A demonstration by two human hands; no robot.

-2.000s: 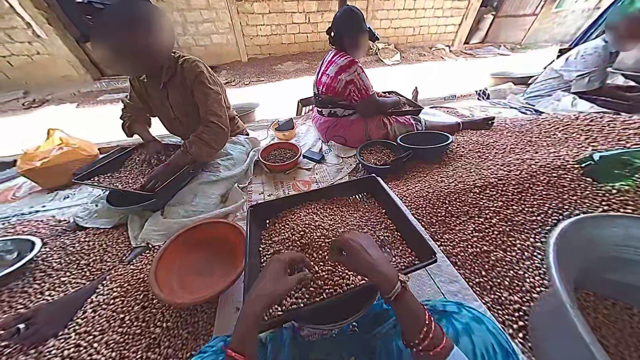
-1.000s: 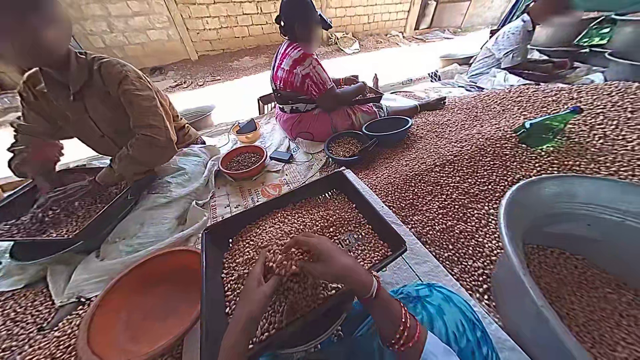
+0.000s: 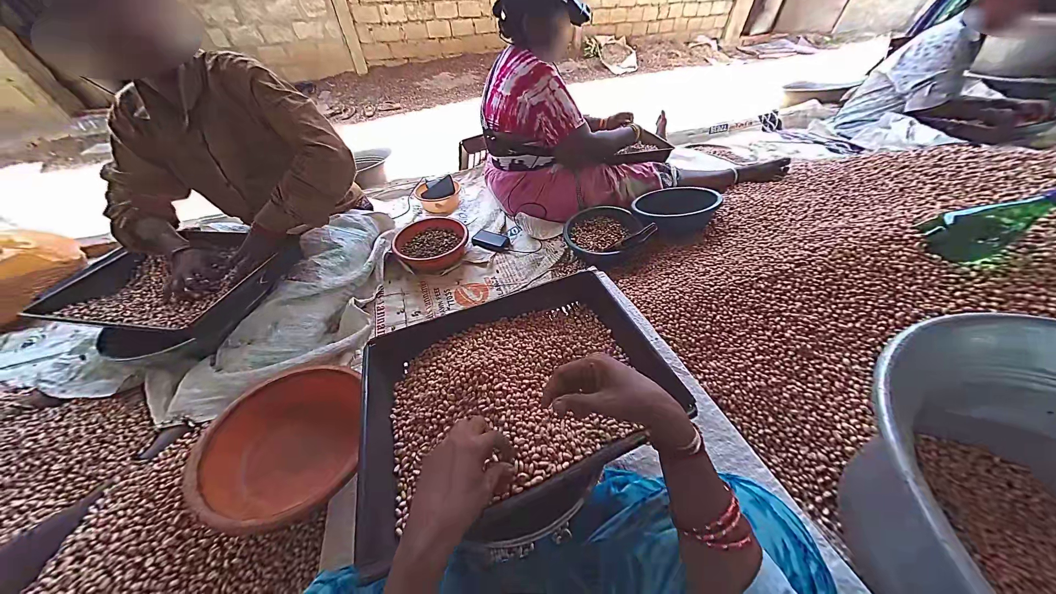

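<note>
A black plastic tray (image 3: 382, 462), its floor spread with brown-and-cream nuts (image 3: 503, 371), rests on a round vessel at my lap. My left hand (image 3: 468, 462) is low over the nuts near the tray's front edge, fingers curled; whether it holds any nuts I cannot tell. Above the right part of the nuts is my right hand (image 3: 606, 392), fingers bent downward, and its fingertip contents are also unclear. Left of the tray sits an orange-brown plastic basin (image 3: 276, 450). A large grey metal tub (image 3: 895, 429) with nuts inside stands at the right.
Heaped nuts (image 3: 792, 264) cover the ground at right and left. A person in brown (image 3: 239, 140) works over another tray; a person in pink (image 3: 536, 107) sits ahead beside two dark bowls (image 3: 678, 210). A red bowl (image 3: 431, 245) and a green plastic piece (image 3: 986, 227) lie farther off.
My hands were close together around a clump of nuts one second ago; now they are apart over the tray, the right one farther right. The clump no longer shows between them.
</note>
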